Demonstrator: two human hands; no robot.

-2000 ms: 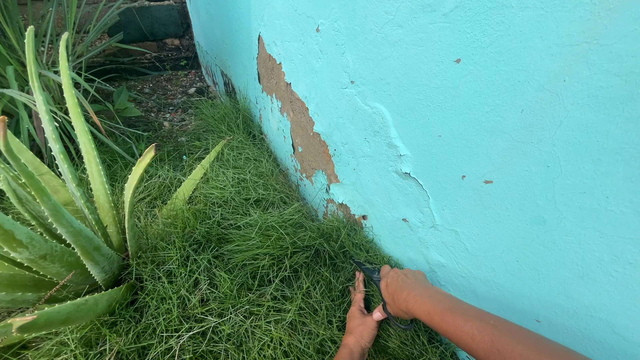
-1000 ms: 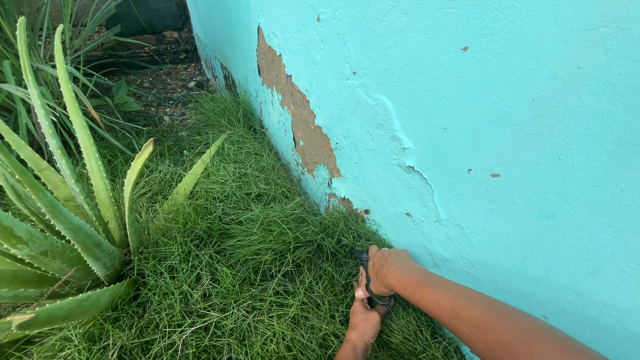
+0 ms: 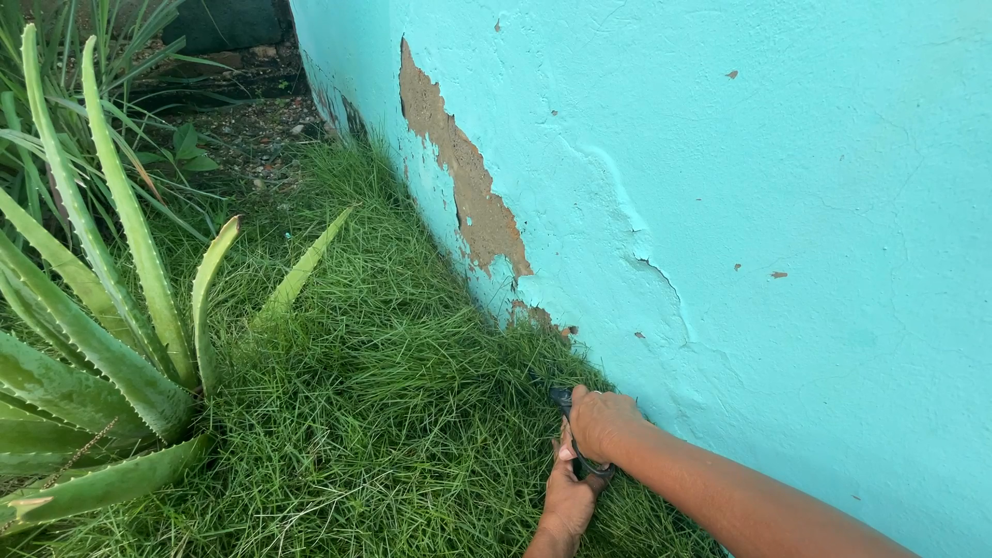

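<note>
My right hand [image 3: 606, 422] is closed around a handle of dark-handled scissors or shears [image 3: 561, 398], low beside the painted wall. Just below it, my left hand [image 3: 570, 492] grips the lower handle, near its curved loop. The blades point into long green grass [image 3: 434, 380] at the foot of the wall and are mostly hidden by it. Grass blades lie around the tool and both hands.
A turquoise wall [image 3: 806, 178] with peeling paint and bare brown plaster [image 3: 465, 170] runs along the right. A large aloe plant [image 3: 147, 387] with toothed leaves stands at left. Behind are long-leaved plants [image 3: 116, 85] and stony soil [image 3: 256, 139].
My left hand, which had its fingers extended beside the tool two seconds ago, has closed in at the lower handle. My right hand has stayed on the tool, near the wall.
</note>
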